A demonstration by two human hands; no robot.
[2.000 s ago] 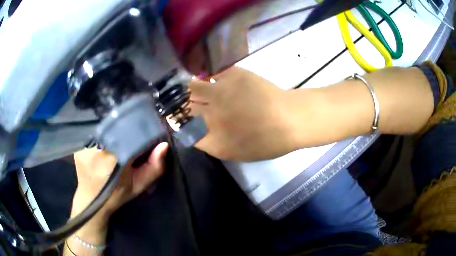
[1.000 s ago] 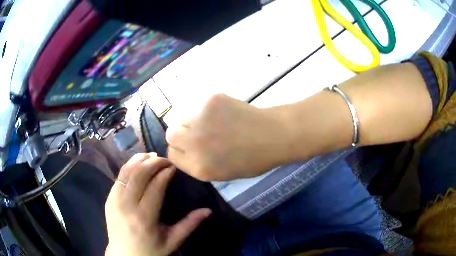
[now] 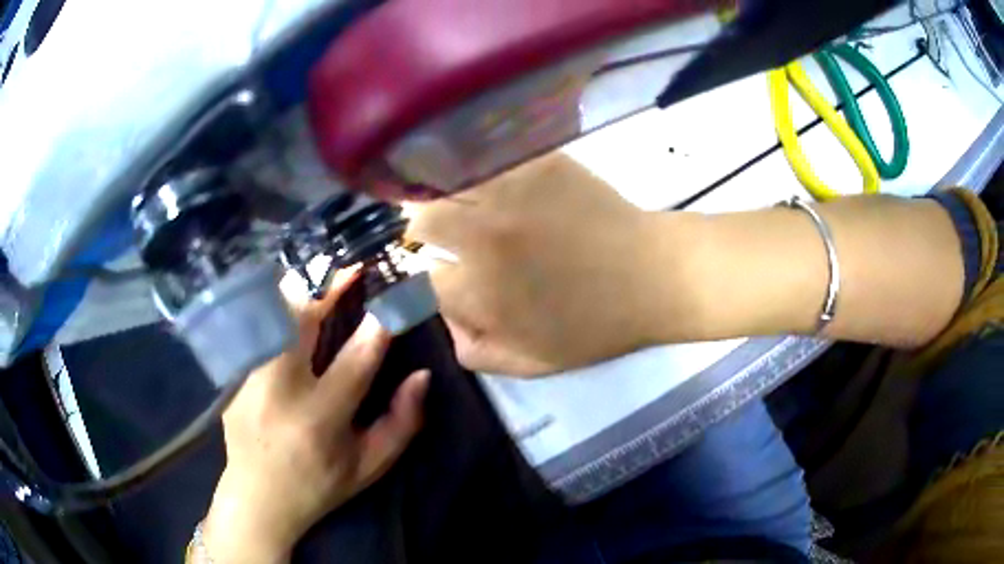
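Dark garment fabric (image 3: 462,463) lies under the machine head, over the table's front edge and down towards the lap. My left hand (image 3: 314,424) rests on it with fingers and thumb spread; some fingertips are hidden behind the machine parts. My right hand (image 3: 539,264) is just right of the needle area, knuckles up and fingers curled inwards. Its fingertips are hidden, so its grip cannot be seen. The sewing machine (image 3: 143,110) fills the upper left, with a grey block (image 3: 402,303) between my hands. The needle and the stitching point are hidden.
Scissors with yellow (image 3: 809,132) and green handle loops lie on the white table at the upper right. The dark red panel frame (image 3: 440,83) hangs above my right hand. A ruler strip (image 3: 683,419) runs along the curved front edge. A curved dark line hangs at left.
Since one second ago the view has moved closer to the machine head, which now covers more of the picture. My left fingers are now spread wider beneath the head; my right hand remains beside the needle area.
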